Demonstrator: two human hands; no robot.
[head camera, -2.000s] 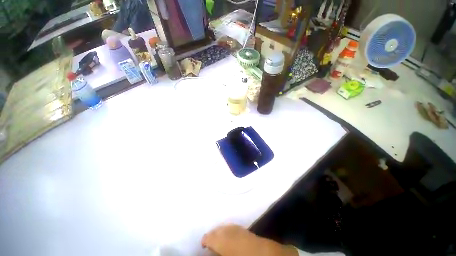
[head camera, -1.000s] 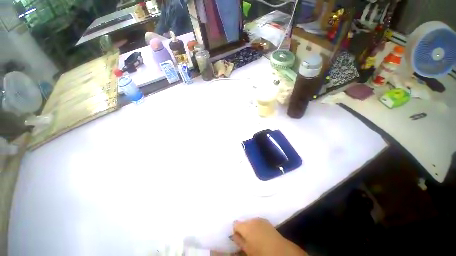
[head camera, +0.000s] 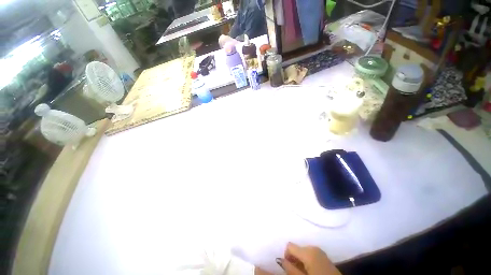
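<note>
A white table top (head camera: 161, 182) fills the middle of the view. My right hand (head camera: 311, 261) is at the bottom edge, low over the table, with its fingers bent. A tiny dark spot shows at its fingertips; I cannot tell if it is a held thing. A crumpled-looking white cloth or sleeve (head camera: 229, 264) lies left of it. A sliver of skin between them may be my left hand, mostly cut off by the bottom edge. A dark blue pad (head camera: 370, 188) with a black device (head camera: 339, 174) on it lies beyond my right hand, touched by neither hand.
A thin white cable (head camera: 323, 224) curves near the pad. Behind stand a cream item (head camera: 343, 121), a dark bottle with pale lid (head camera: 395, 105) and a green fan-like item (head camera: 371, 65). Bottles and boxes (head camera: 238, 76) line the far edge. White fans (head camera: 63, 128) stand at the left.
The view has turned left, so the table things sit further right and two fans show at the left. More of the white cloth shows at the bottom. The pad and device have not moved on the table.
</note>
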